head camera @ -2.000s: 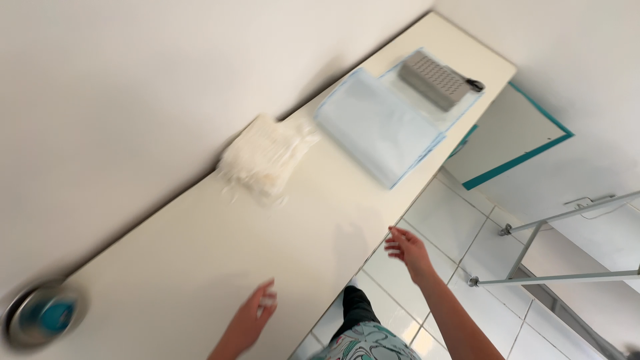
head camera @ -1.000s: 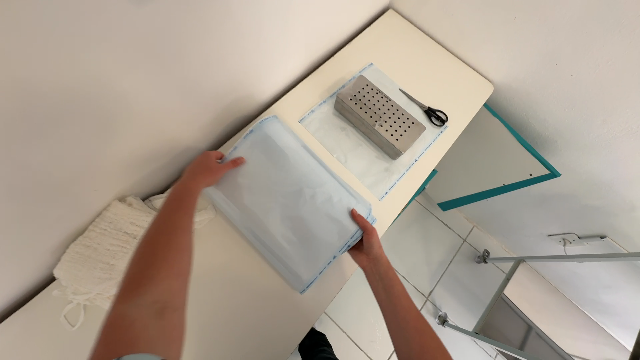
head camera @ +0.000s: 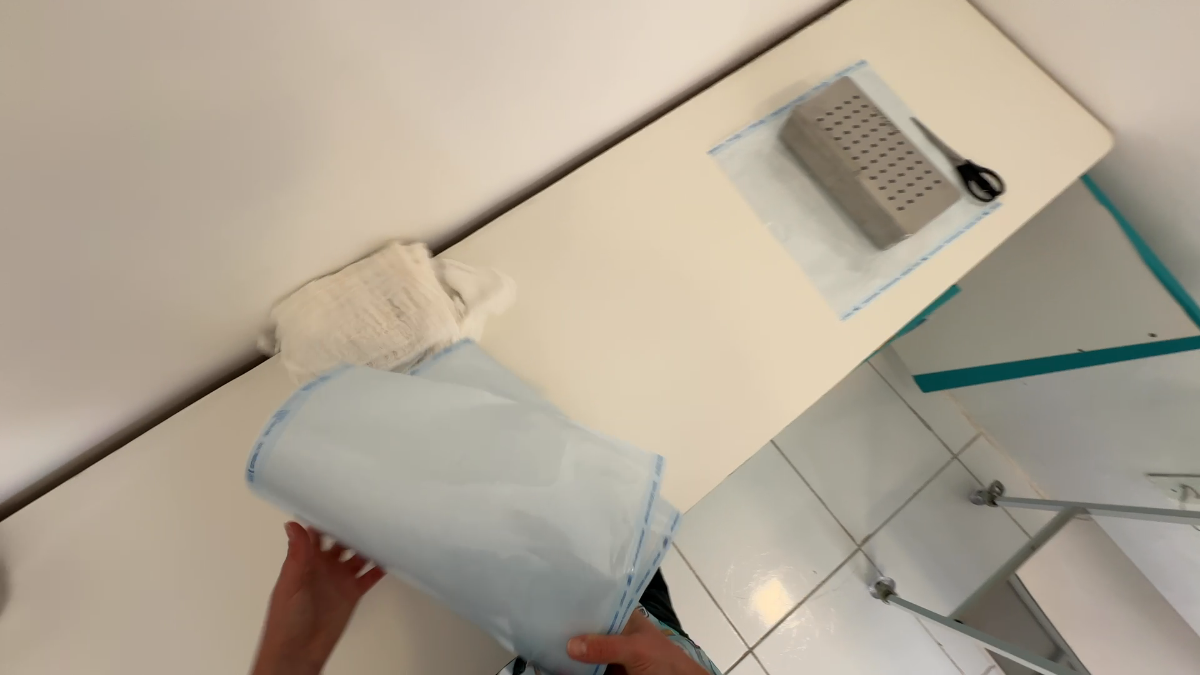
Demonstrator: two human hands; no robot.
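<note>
Several large, translucent bluish sterilization pouches with blue-marked edges (head camera: 459, 478) are bent in a loose stack above the counter. My right hand (head camera: 633, 647) grips their lower right corner, thumb on top. Beside their lower left edge is my left hand (head camera: 323, 581), fingers spread; whether the fingertips touch the sheets I cannot tell. Just behind the stack, a bundle of cream gauze-like cloth (head camera: 370, 309) lies against the wall. Farther along the counter, a perforated grey metal box (head camera: 867, 164) rests on another flat pouch (head camera: 806, 225), next to black-handled scissors (head camera: 961, 169).
The long cream counter (head camera: 656, 328) runs along a white wall. Beyond its front edge are a white tiled floor (head camera: 806, 506), a white panel with teal edging (head camera: 1059, 361) and a metal frame on casters (head camera: 1003, 637).
The stack of pouches has moved away from the metal box towards the cloth bundle and is now bent. My left hand has let go of its far edge; my right hand still grips a corner.
</note>
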